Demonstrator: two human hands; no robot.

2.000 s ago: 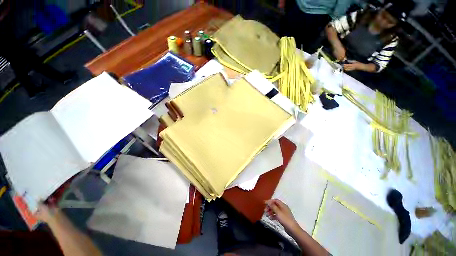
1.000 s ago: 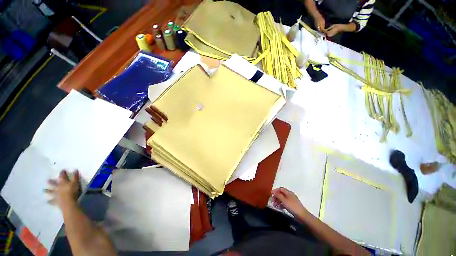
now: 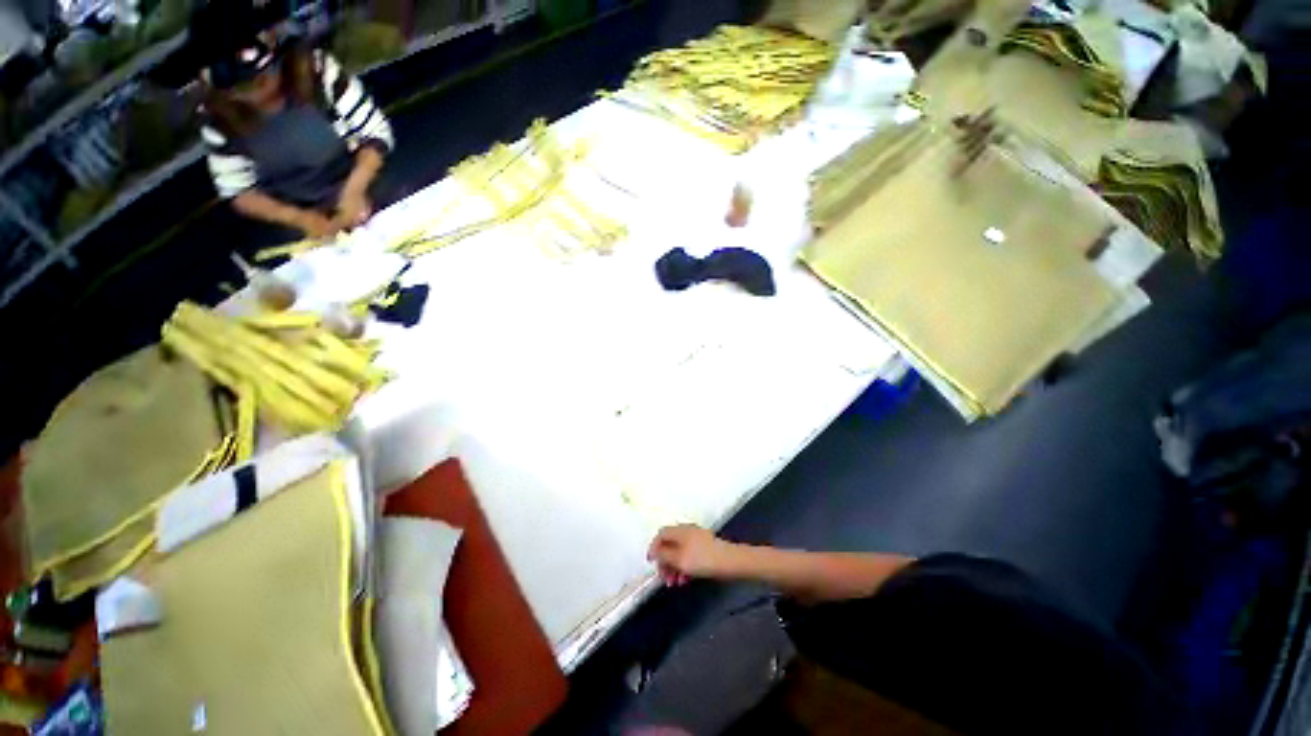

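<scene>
My right hand [image 3: 686, 554] is at the front edge of the white table [image 3: 575, 388], with its fingers curled; whether they hold anything is too blurred to tell. My left hand is not clearly in view; a small pinkish patch at the bottom edge is unclear. A stack of khaki bag body panels [image 3: 259, 604] with yellow edges lies at the lower left, cut off by the frame. Another khaki pile [image 3: 963, 259], with a tiny white label on top, overhangs the table's right side.
A reddish-brown board [image 3: 496, 618] and pale sheets [image 3: 417, 597] lie beside the left stack. Yellow strips [image 3: 273, 367] and a black cloth [image 3: 716, 269] are on the table. A person in striped sleeves [image 3: 295, 137] works across it. Grey floor [image 3: 920, 489] shows at right.
The view has swung right, bringing the right-hand khaki pile into sight. My left hand and the white sheets under it have left the picture. My right hand remains near the table edge.
</scene>
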